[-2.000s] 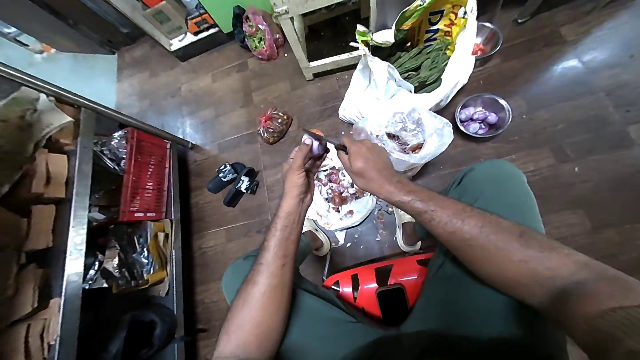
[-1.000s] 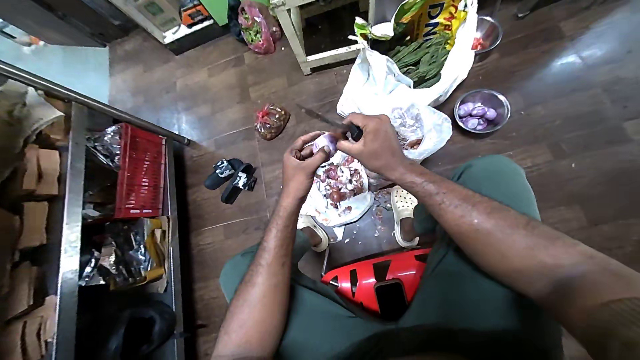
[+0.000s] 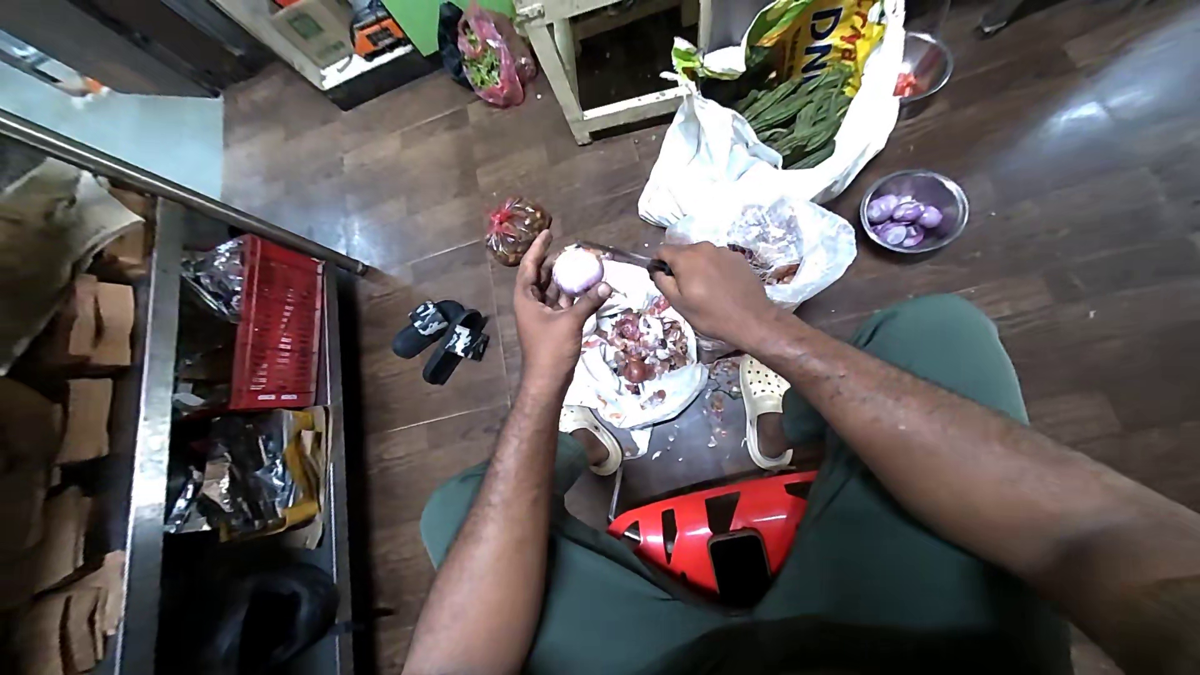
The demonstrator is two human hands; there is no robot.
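A pale purple peeled onion (image 3: pixel 577 271) rests in the fingers of my left hand (image 3: pixel 551 314). My right hand (image 3: pixel 714 289) grips a knife (image 3: pixel 614 253) by its dark handle, the blade pointing left at the onion's upper edge. Whether blade and onion touch, I cannot tell. Below both hands, a white plastic bag (image 3: pixel 670 403) lies spread with onions and loose skins (image 3: pixel 639 347) on it. To the right, a metal bowl (image 3: pixel 964 211) holds several peeled purple onions (image 3: pixel 902 219). Beside my right hand is another thin plastic bag (image 3: pixel 825 246) with skins or onions inside.
Long green beans (image 3: pixel 797 117) fill a white sack behind. A tied bag (image 3: pixel 517 231) and black slides (image 3: pixel 441 336) lie on the floor at left. A red slotted plastic seat (image 3: pixel 694 525) with a phone (image 3: pixel 740 565) is between my legs. A metal rack holds a red crate (image 3: pixel 277 323).
The fingers of my left hand have opened out, showing the onion's pale round side. The knife, angled up to the left one second ago, now lies nearly level beside the onion.
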